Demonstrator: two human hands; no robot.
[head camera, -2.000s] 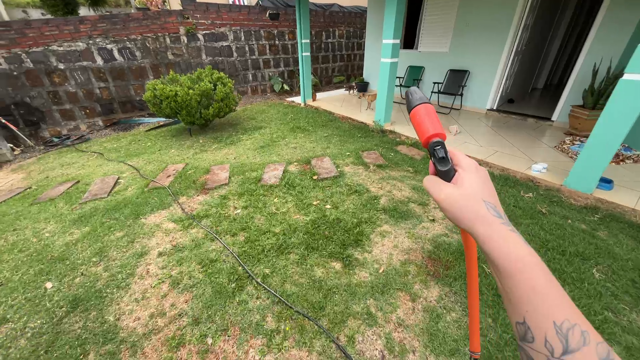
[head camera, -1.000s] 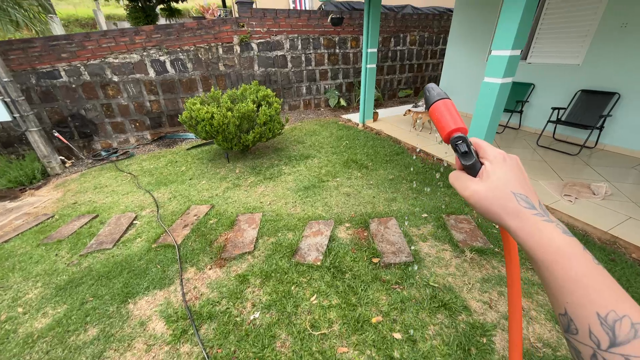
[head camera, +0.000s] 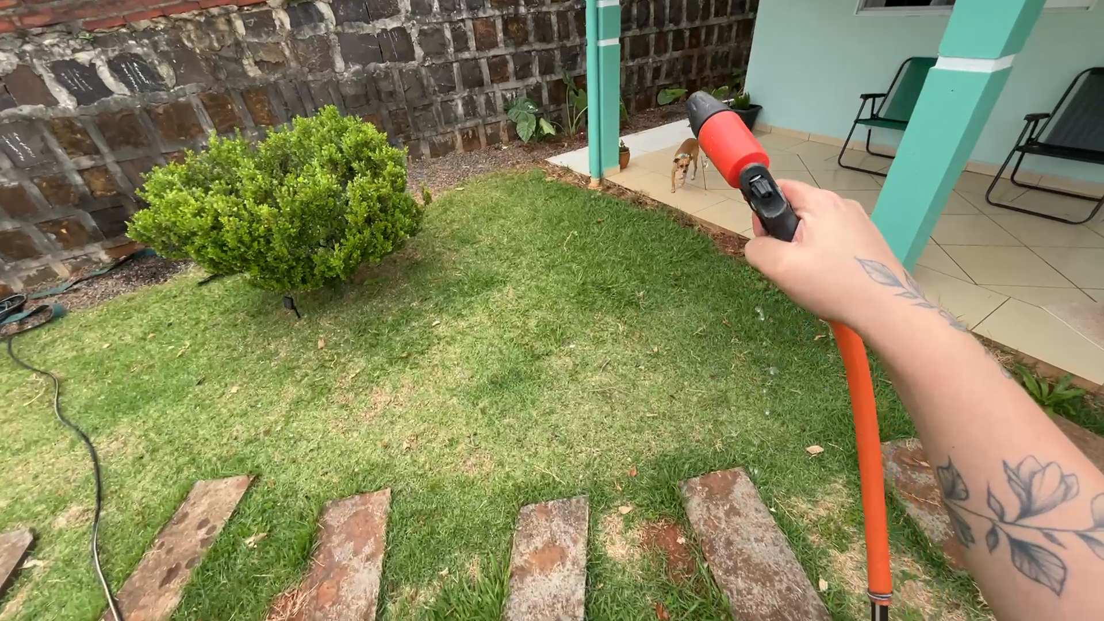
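Observation:
My right hand is closed round the black handle of a red and black hose spray nozzle, raised at the right of the view and tilted up to the left. An orange hose hangs down from below the hand. A few drops of water show in the air left of the hose. Past the nozzle, at the left, a round green bush grows on the lawn. My left hand is out of view.
Stone slabs lie in a row across the grass. A black cable runs along the left. A stone wall stands behind. On the tiled porch are a small dog, folding chairs and a teal pillar.
The bush, slabs and porch have come nearer as the view moved forward across the lawn. The nozzle stays raised in my right hand.

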